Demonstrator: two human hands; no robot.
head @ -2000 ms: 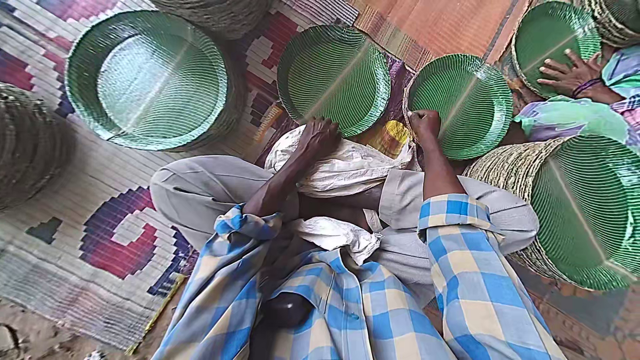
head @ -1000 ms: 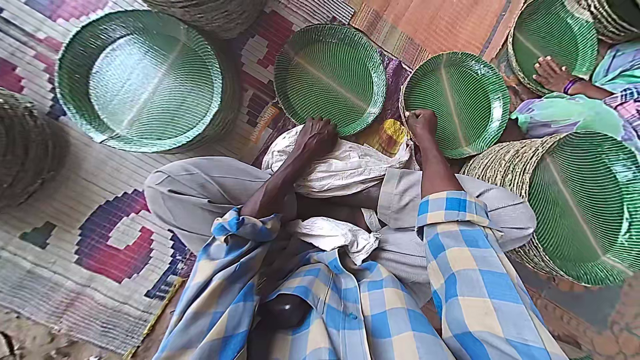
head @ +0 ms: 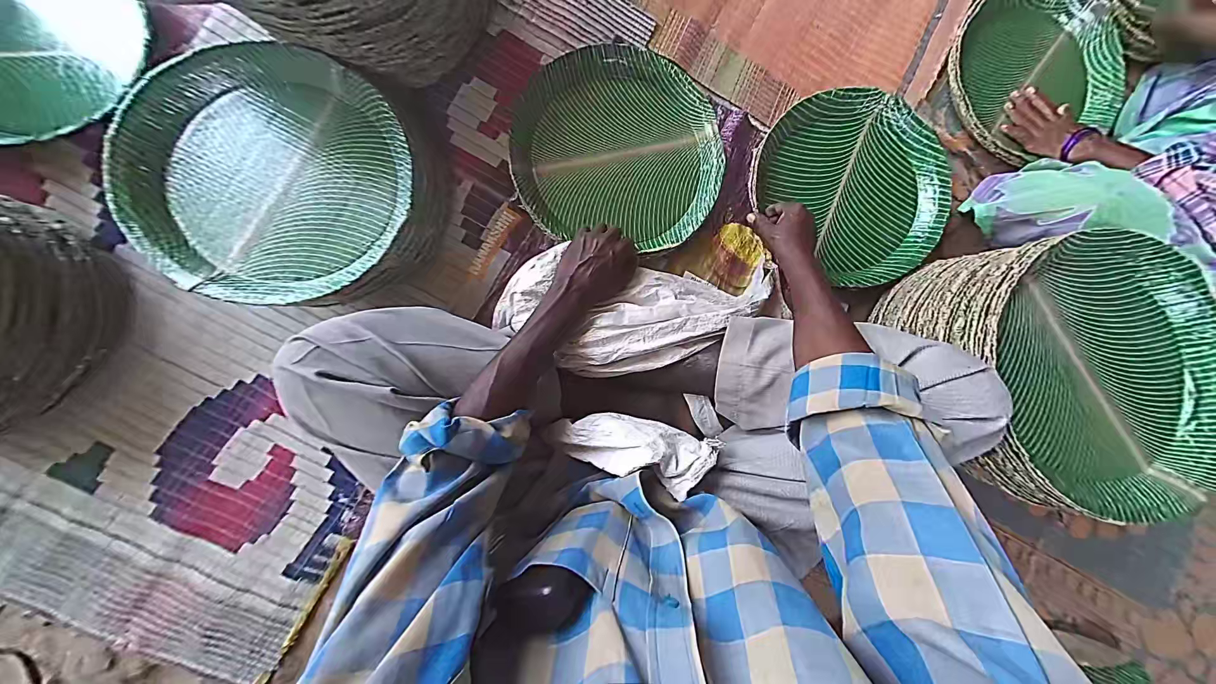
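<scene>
My left hand point(head: 598, 264) rests with bent fingers on a crumpled white cloth or sack point(head: 646, 323), close to the lower rim of a round green leaf-patterned plate point(head: 617, 147). What is under its fingers is hidden. My right hand point(head: 787, 231) is closed in a fist at the lower left rim of another green plate point(head: 855, 185); whether it grips that rim cannot be told. A smaller white cloth point(head: 641, 445) lies in my lap.
Tall stacks of green plates stand at the left point(head: 256, 171) and at the right point(head: 1102, 380). Another person's hand point(head: 1040, 123) lies on a green plate point(head: 1021, 57) at upper right. A patterned woven mat point(head: 228, 475) covers the ground at left.
The view has shifted, bringing another green plate in at upper left. Both my hands stay in about the same places. The other person's hand remains on its plate.
</scene>
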